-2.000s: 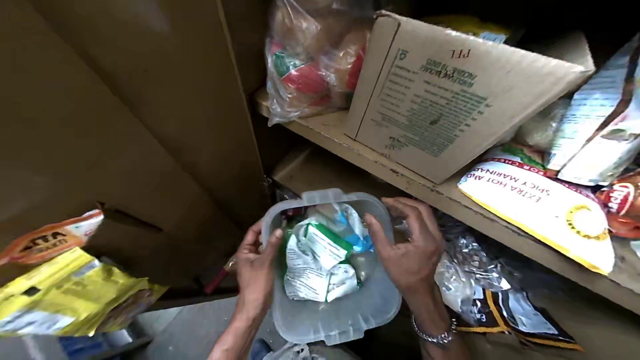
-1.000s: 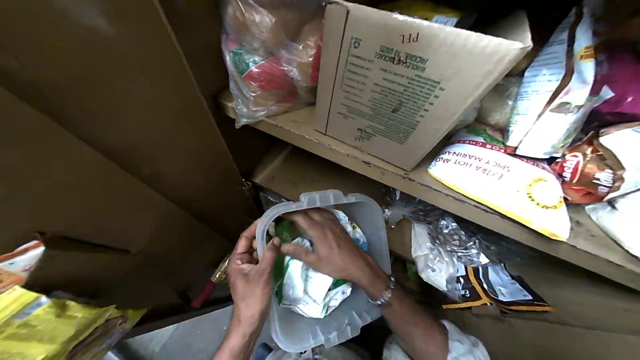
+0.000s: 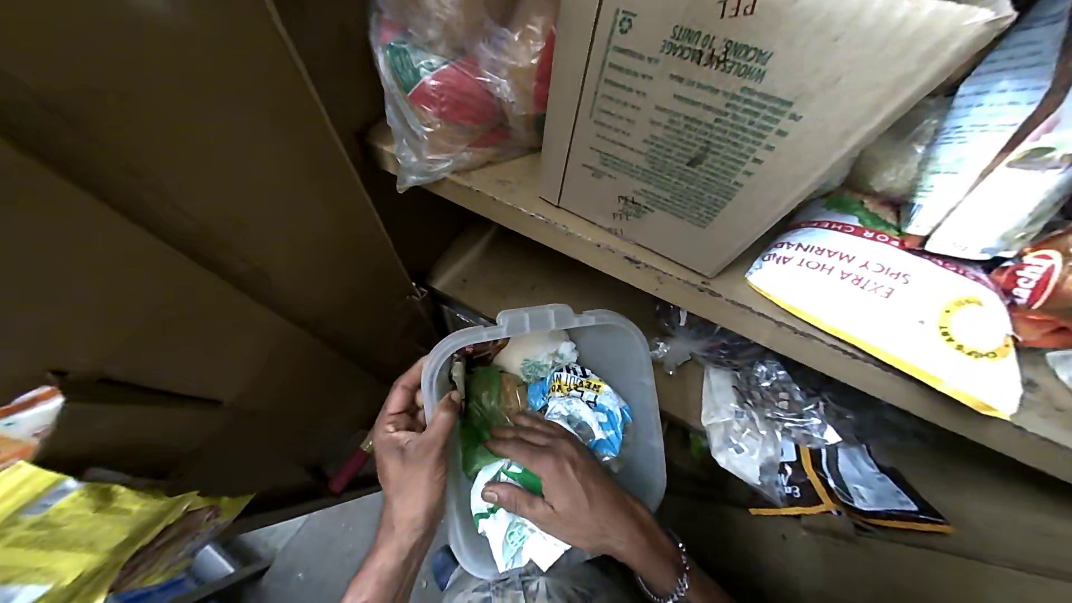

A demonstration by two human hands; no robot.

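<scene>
A translucent plastic tub (image 3: 641, 452) is tilted in front of me, with its handle tab at the far rim. My left hand (image 3: 414, 444) grips its left wall, thumb over the rim. Inside the tub my right hand (image 3: 561, 477) rests with fingers spread on a green packet (image 3: 481, 410) and a crumpled white and green wrapper (image 3: 515, 536). Beyond the fingers lie a blue and white crumpled packet (image 3: 586, 406) and a pale bundle (image 3: 536, 352). The undersides of the right fingers are hidden, and no grip shows.
A wooden shelf (image 3: 519, 197) holds a cardboard box (image 3: 670, 126), a clear bag of buns (image 3: 461, 92) and a white and yellow food bag (image 3: 888, 301). Clear plastic bags (image 3: 745, 419) lie below it. Yellow packets (image 3: 75, 528) are at lower left, beside a brown cabinet door (image 3: 167, 209).
My right hand has gone from the tub's right rim into the tub, then back from its left side toward the near contents. The green packet and blue packet now show more.
</scene>
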